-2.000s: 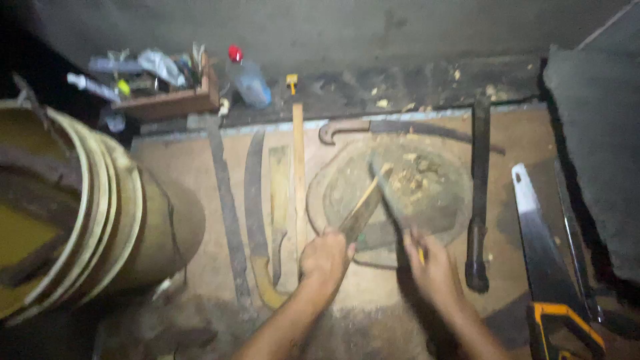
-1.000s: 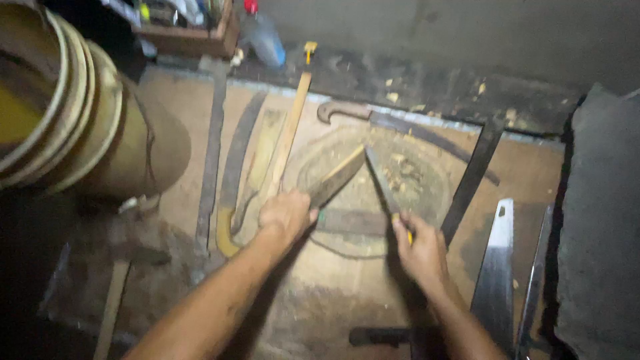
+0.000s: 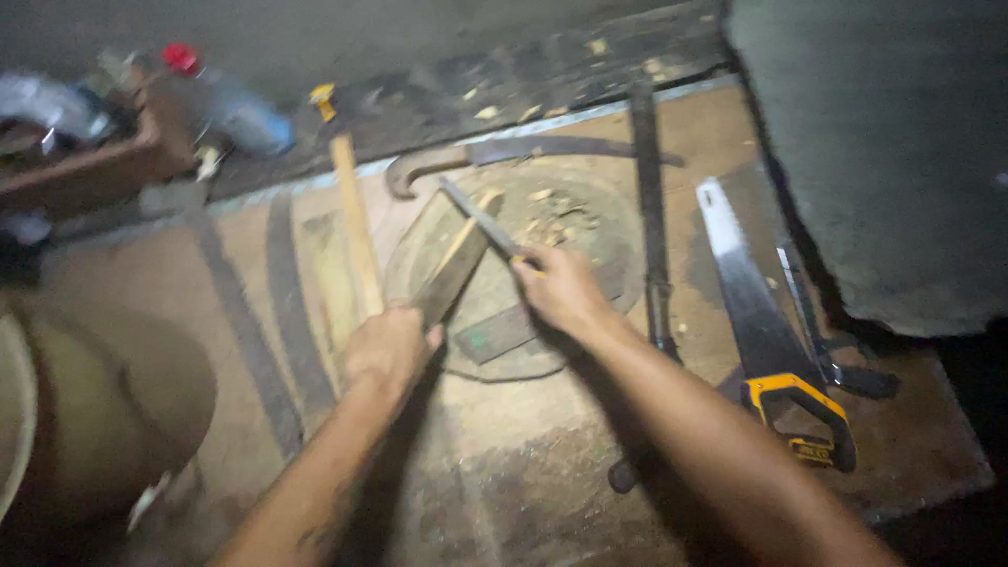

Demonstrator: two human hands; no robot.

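Note:
My left hand (image 3: 391, 346) grips the lower end of a piece of wood (image 3: 455, 279), whose far end rises over a round wooden block (image 3: 583, 197). A pale cut face shows along its upper edge. My right hand (image 3: 563, 287) is closed around the handle of a narrow grey tool (image 3: 480, 216), a knife or a file; blur hides which. The tool crosses over the wood near its far end. Wood chips (image 3: 555, 220) lie on the block, and a flat dark wooden piece (image 3: 496, 335) rests on its near part.
A curved blade with a hooked wooden handle (image 3: 429, 165) lies behind the block. Rightward are a long dark tool (image 3: 650, 213) and a handsaw (image 3: 748, 315). Several long blades and strips (image 3: 291, 307) lie left, near a large bucket (image 3: 110, 386). A plastic bottle (image 3: 248, 114) is at the back left.
The tool in my right hand has swung, its tip now pointing up and left across the wood. Both hands keep their holds. The view has shifted.

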